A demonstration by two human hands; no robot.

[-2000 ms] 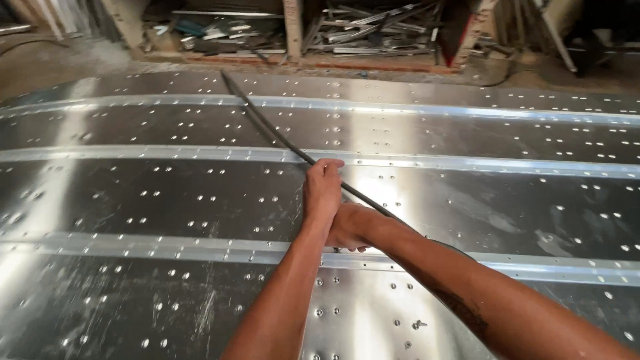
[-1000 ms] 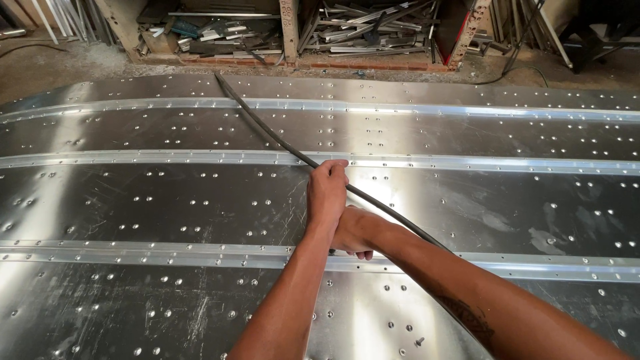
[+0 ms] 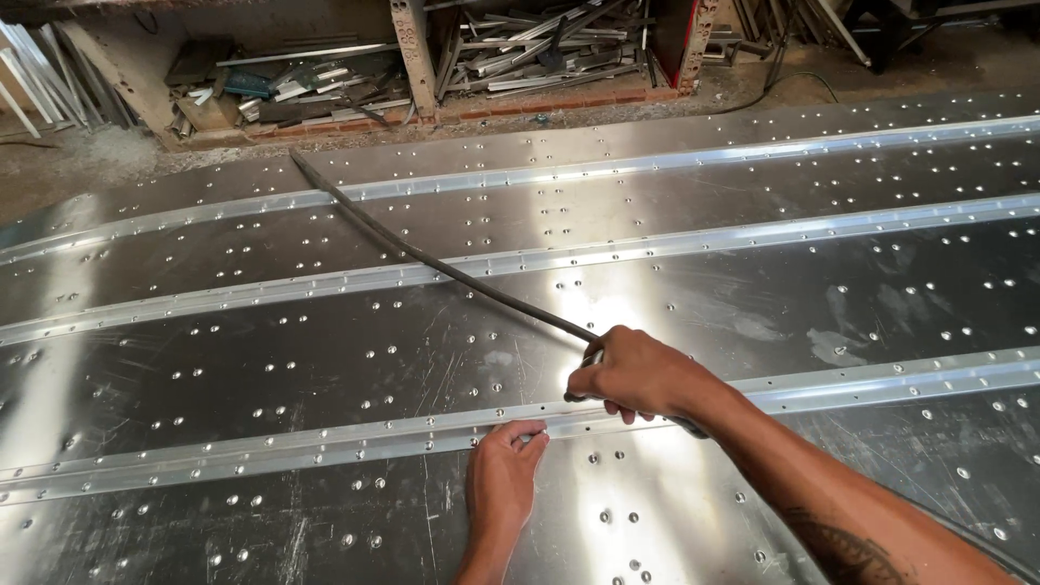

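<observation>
A large riveted sheet metal panel [image 3: 366, 333] with raised metal strips [image 3: 520, 260] across it fills the lower view. My left hand [image 3: 508, 463] is at the nearest strip, thumb and forefinger pinched around a small shiny piece, possibly a rivet, mostly hidden by the fingertips. Up and to the right, my right hand [image 3: 638, 374] grips a dark tool with a rounded metal part; the fist hides most of it. A dark hose or cable [image 3: 487, 288] runs diagonally over the panel to the right fist and appears again beside the forearm.
Beyond the panel, masonry bays hold heaps of metal offcuts [image 3: 544, 49] and scrap strips [image 3: 325, 81]. Long metal profiles [image 3: 57, 73] lean at the far left. A thin cable [image 3: 756, 101] lies on the floor behind the panel.
My hands were together near the middle strip; now they are apart. The left is at the nearest strip, pinching something small, the right beside it with the dark tool. The view has tilted.
</observation>
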